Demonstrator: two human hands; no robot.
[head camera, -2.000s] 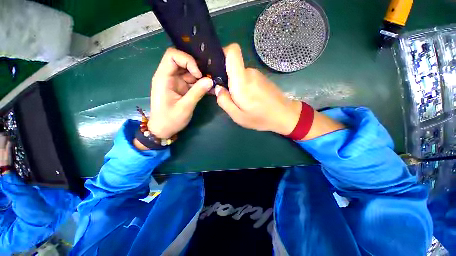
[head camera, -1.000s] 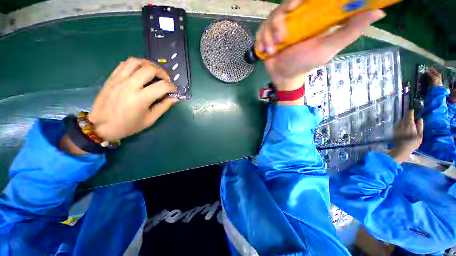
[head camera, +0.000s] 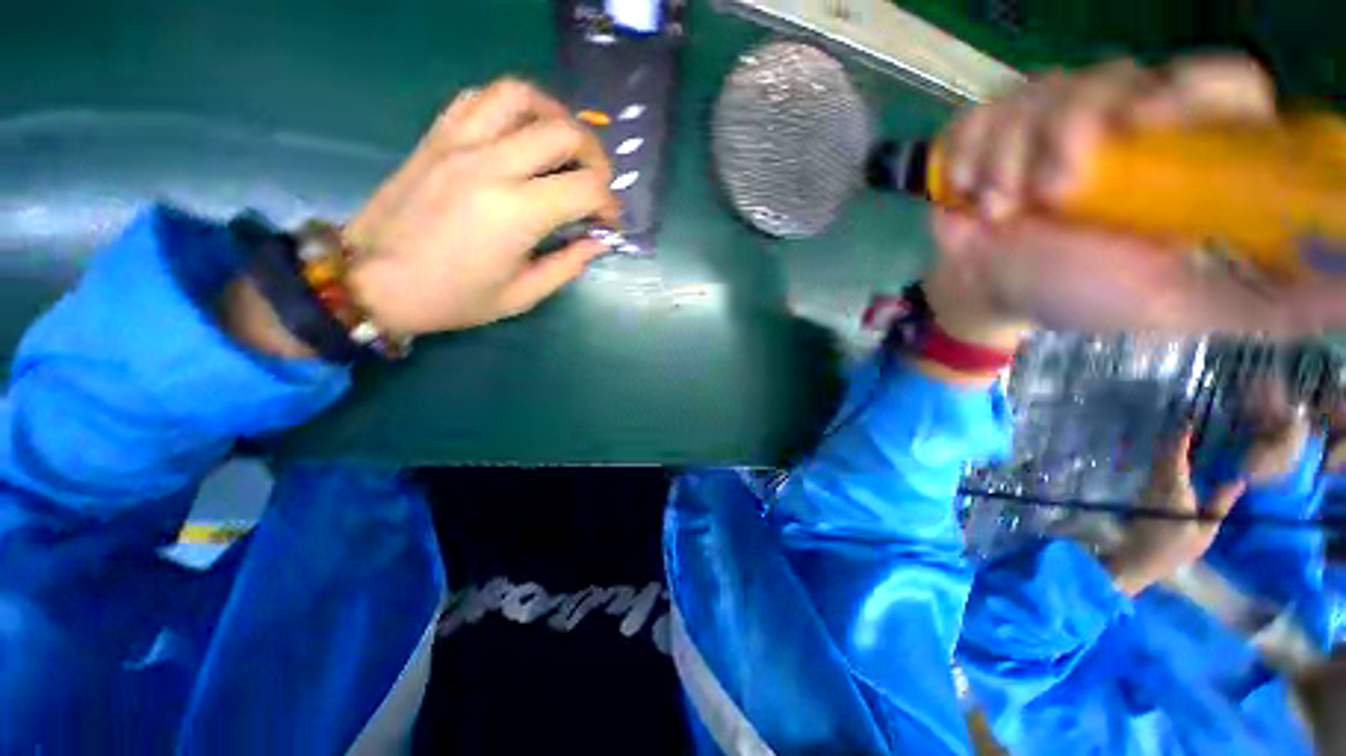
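The black phone body (head camera: 647, 111) lies on the glossy green bench, its top cut off by the upper frame edge. A white square and small pale and orange marks show on it. My left hand (head camera: 480, 214) grips its lower end; thumb and fingers pinch around a dark, shiny bit there, too blurred to name. My right hand (head camera: 1033, 207) is closed around the yellow-orange electric screwdriver (head camera: 1181, 177), blurred by motion. Its black nose points left, beside the right edge of the round perforated screw plate (head camera: 793, 141). The driver bit cannot be made out.
Clear blister trays (head camera: 1078, 414) lie to the right beyond my right wrist. A black cord (head camera: 1092, 507) crosses there. Another person's hand (head camera: 1174, 517) and blue sleeves are close by at the right. A pale rail (head camera: 901, 42) runs along the bench's far edge.
The phone went from being held in both hands to lying on the bench. My right hand took up the screwdriver, which has since swung to point more level. The view has shifted.
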